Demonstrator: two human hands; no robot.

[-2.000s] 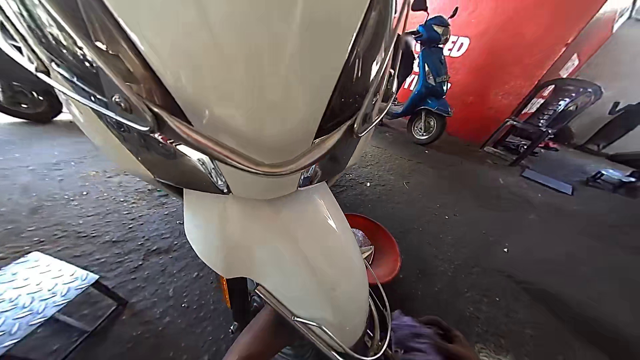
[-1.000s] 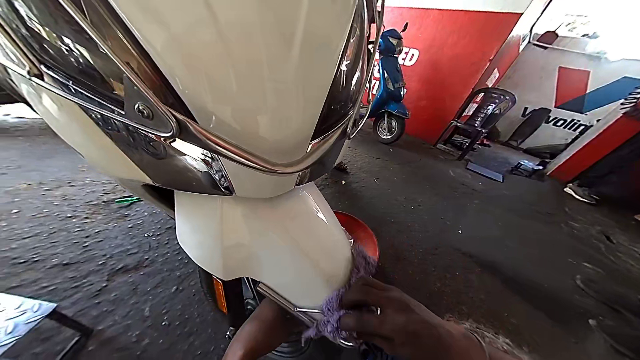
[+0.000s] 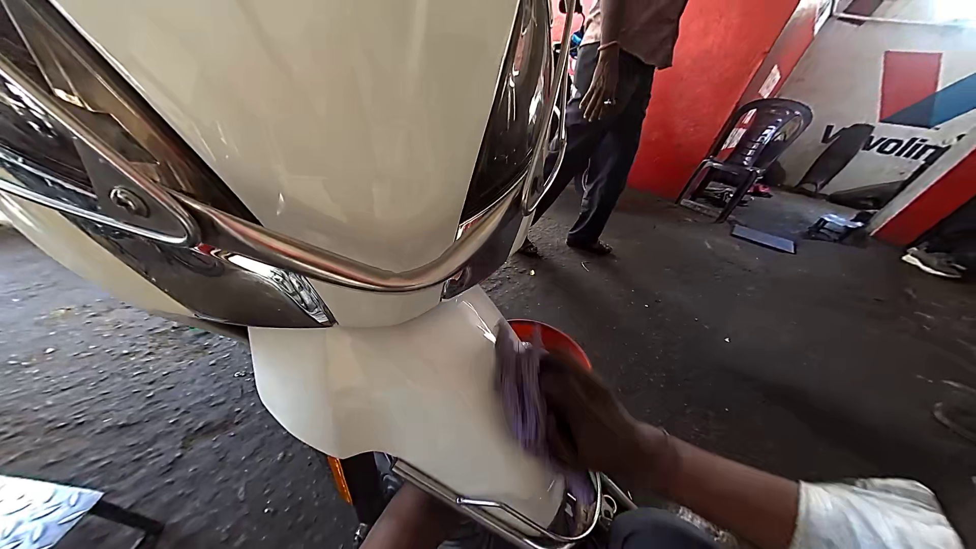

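A cream scooter's front mudguard (image 3: 396,389) fills the lower middle, beneath the front panel (image 3: 328,114) and its chrome guard bar (image 3: 358,276). My right hand (image 3: 583,412), blurred, presses a purple cloth (image 3: 524,400) against the right side of the mudguard. Of my left side only the forearm (image 3: 415,518) shows, low by the metal mudguard rail (image 3: 488,505); the hand itself is hidden behind the mudguard and rail.
Behind my right hand is a red basin (image 3: 560,343). A person (image 3: 610,130) stands beyond the scooter at the upper right. A dark plastic chair (image 3: 751,152) is by the wall. A metal tread-plate stand (image 3: 46,511) occupies the lower left, and another person's shoe (image 3: 932,261) is at far right.
My right hand with the purple cloth has risen from the mudguard's low end to its right side. A person has come into view behind the scooter. The view has shifted.
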